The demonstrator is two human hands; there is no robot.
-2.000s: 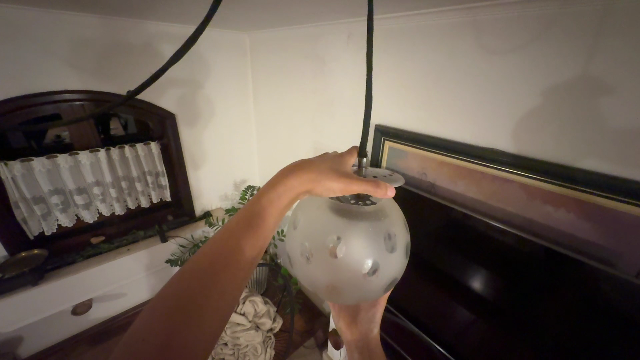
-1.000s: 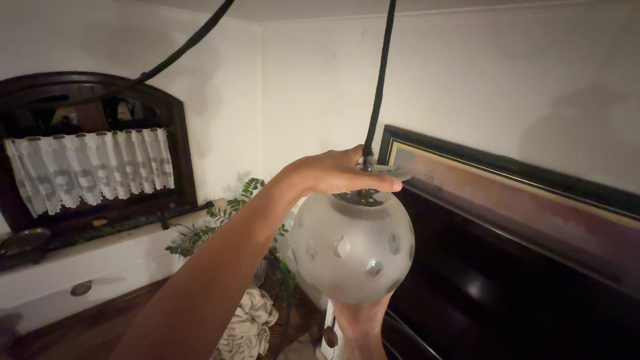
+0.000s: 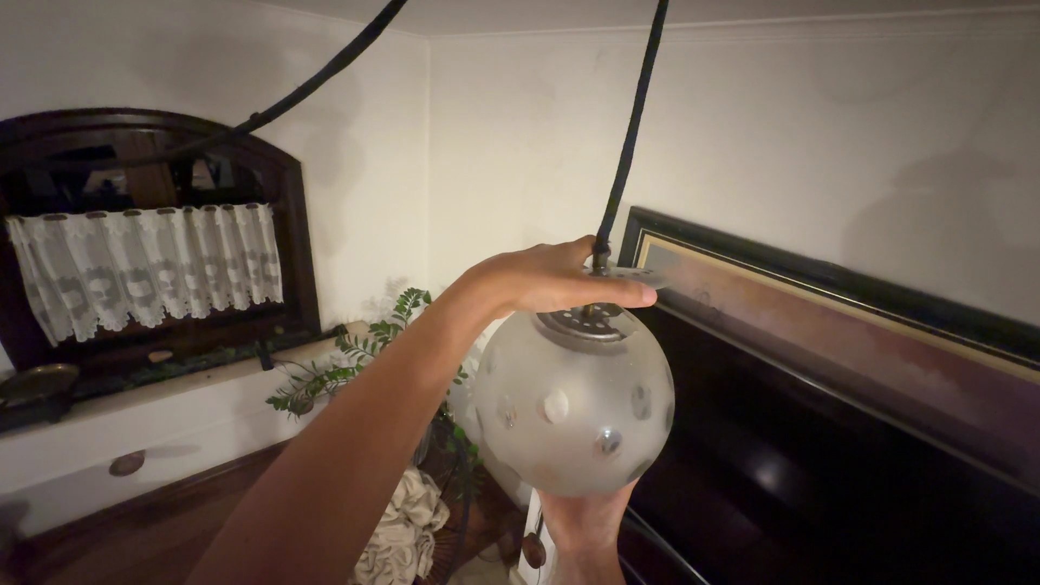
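Note:
A frosted glass globe lampshade with clear round spots hangs near the middle of the view. Its top holds a perforated metal fitting. My left hand reaches over the globe and grips around the lower end of a black cord, beside a pale disc-shaped cover just above the fitting. Beneath the globe, my right hand supports it from below; its fingers are mostly hidden behind the glass.
A second dark cord crosses the upper left. Right of the globe are a framed picture and a glossy black screen. A leafy plant and bundled cream fabric sit lower left, near a curtained window.
The cord above the globe, almost vertical two seconds ago, now slants up to the right. Both hands keep their places on the lamp.

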